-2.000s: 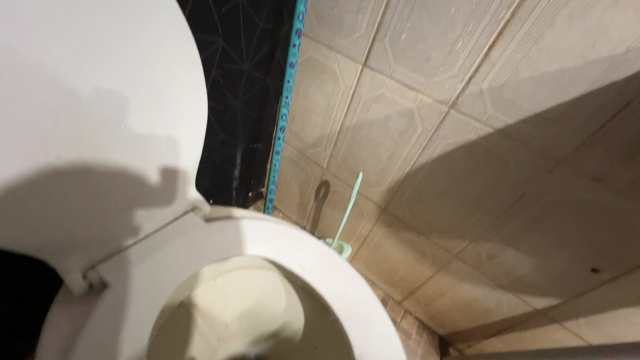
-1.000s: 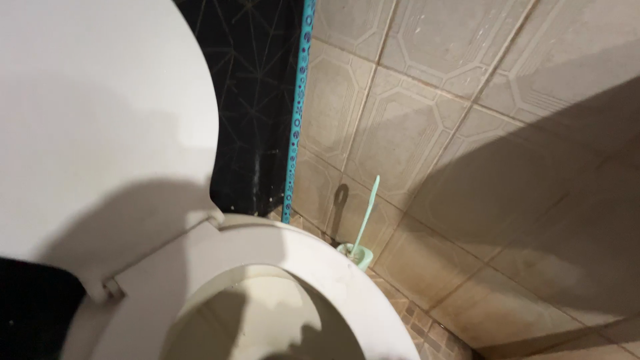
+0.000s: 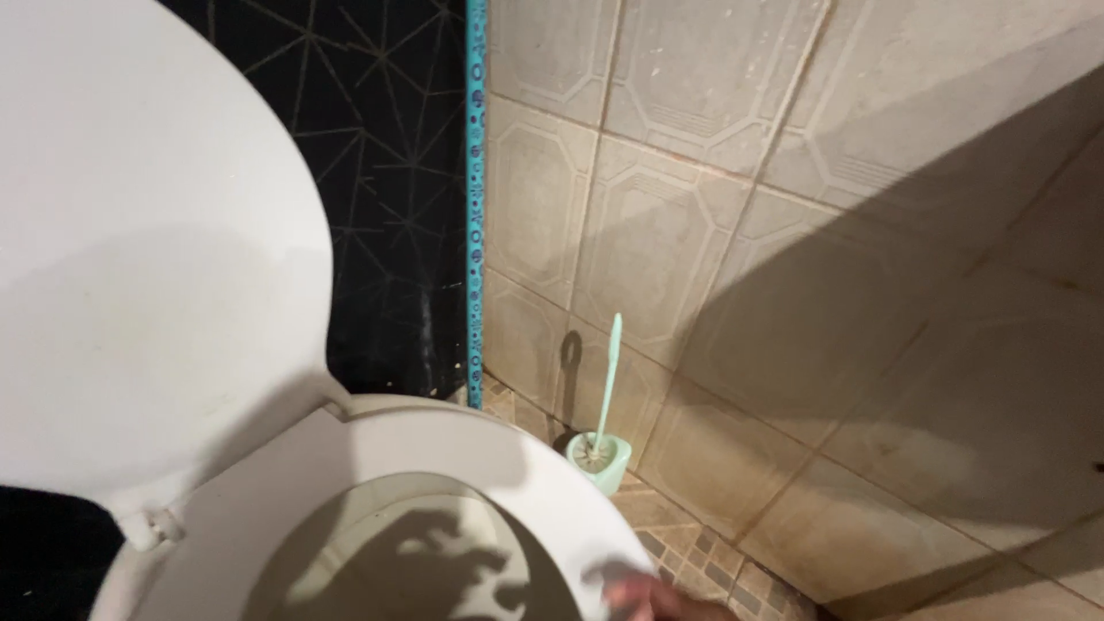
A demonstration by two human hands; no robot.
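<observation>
The blurred fingers of one hand, which looks like my right hand [image 3: 660,597], show at the bottom edge, over or at the right rim of the white toilet seat [image 3: 405,444]. Whether they touch the seat, I cannot tell; most of the hand is cut off. My left hand is out of the frame. The toilet lid [image 3: 172,241] is raised at the left. Hand-like shadows fall inside the toilet bowl [image 3: 397,517]. Behind the seat's right side, a mint-green toilet brush [image 3: 611,371] stands in its matching holder [image 3: 614,470] on the floor by the wall.
A beige tiled wall [image 3: 655,233] rises at the right, with a large dark shadow across it. Black panelling with thin lines [image 3: 379,172] is behind the lid, edged by a patterned turquoise strip [image 3: 475,207]. Small mosaic floor tiles [image 3: 703,552] show beside the toilet.
Fingers have come into view at the bottom edge, where no hand showed before. The shadow in the bowl has changed shape. The lid and the brush stand as they did.
</observation>
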